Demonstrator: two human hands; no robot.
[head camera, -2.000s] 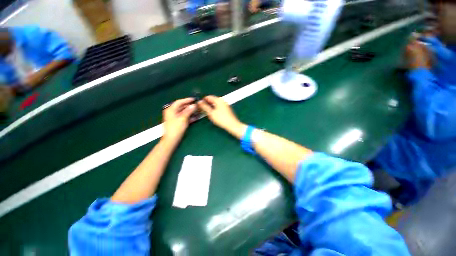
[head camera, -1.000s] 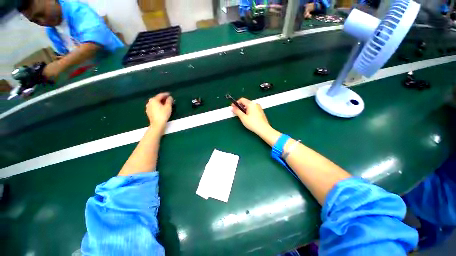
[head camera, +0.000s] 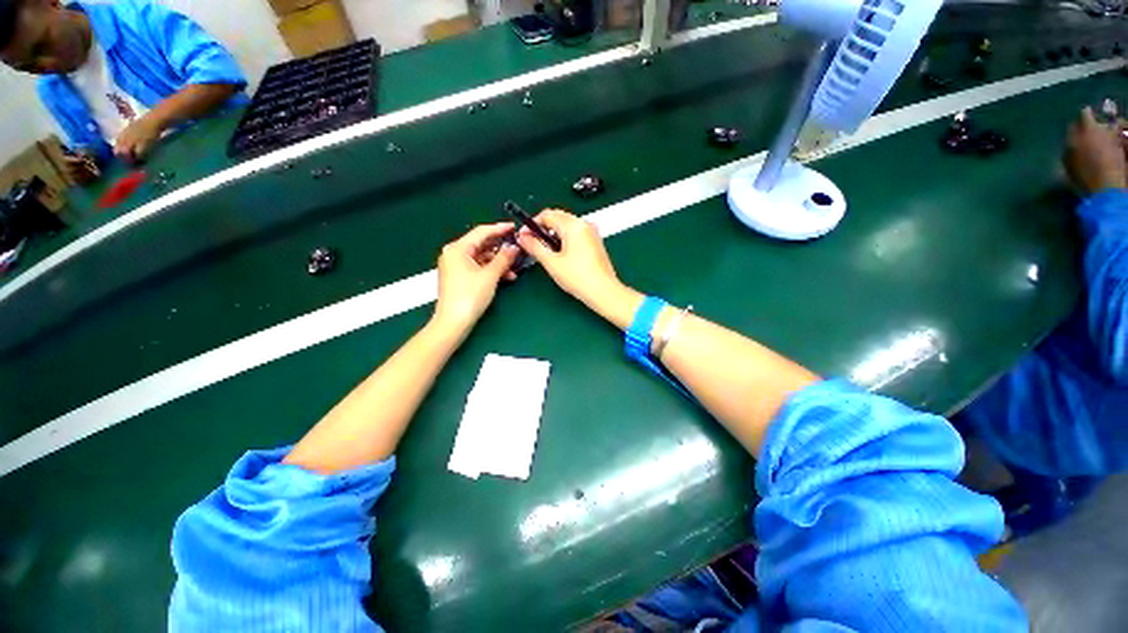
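Note:
My left hand (head camera: 470, 275) holds a small dark electronic unit (head camera: 510, 251) in its fingertips, over the white strip (head camera: 408, 297); the fingers hide most of it. My right hand (head camera: 573, 254) holds a slim black tool (head camera: 532, 226), likely tweezers, slanting up to the left. The fingertips of both hands are close together at the unit. A blue wrist strap (head camera: 645, 328) is on my right wrist. White paper slips (head camera: 502, 417) lie on the green bench below my hands.
Dark units (head camera: 322, 260) sit spaced on the green belt (head camera: 210, 291) beyond the strip. A white fan (head camera: 787, 198) stands right of my hands, with a dark pile (head camera: 974, 137) farther right. A black gridded tray (head camera: 307, 99) and a person (head camera: 136, 80) are across the belt; another person's sleeve is at right.
My hands were apart a second ago and are now together at a unit. The left hand has moved right and taken hold of it. The view has shifted; the opposite person's posture has changed.

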